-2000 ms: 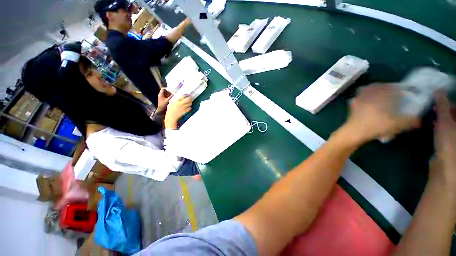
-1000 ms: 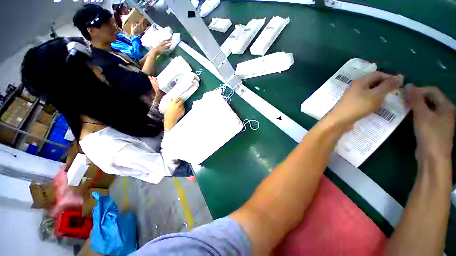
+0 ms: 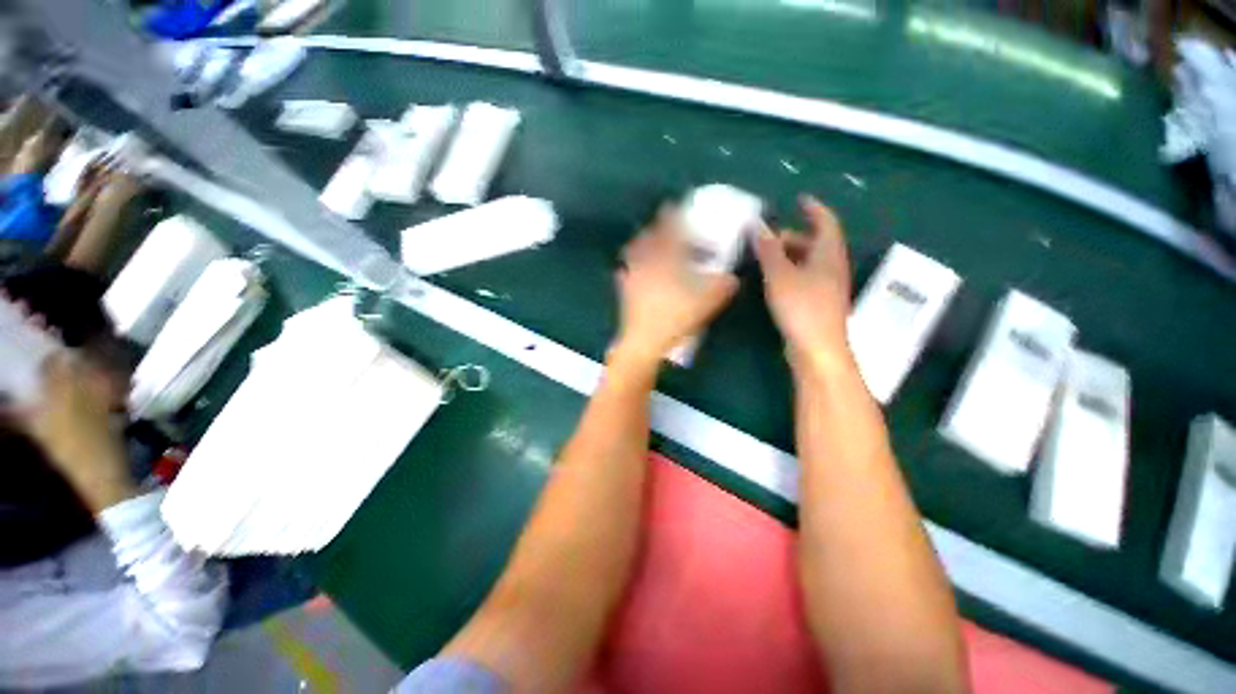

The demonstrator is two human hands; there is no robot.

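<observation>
A slim white product box [image 3: 718, 221] is over the green conveyor belt, blurred, in front of me. My left hand [image 3: 667, 288] is closed around it and hides its middle; its lower end shows below the hand. My right hand [image 3: 808, 278] is at the box's right side with fingers apart, the thumb at or near its edge; contact is unclear. Another white box with a barcode [image 3: 901, 321] lies on the belt just right of my right hand.
More white boxes lie on the belt at the right [image 3: 1010, 380] and left [image 3: 477, 235]. A pale rail [image 3: 732, 441] runs before the red mat [image 3: 712, 576]. White bags with string loops [image 3: 305, 427] are stacked left, beside a co-worker [image 3: 81, 447]. A slanting post [image 3: 231, 170] stands upper left.
The view has swung right, bringing several boxes at the right into sight. My hands have moved from the barcode-faced box end to either side of a box, with the right hand's fingers spread.
</observation>
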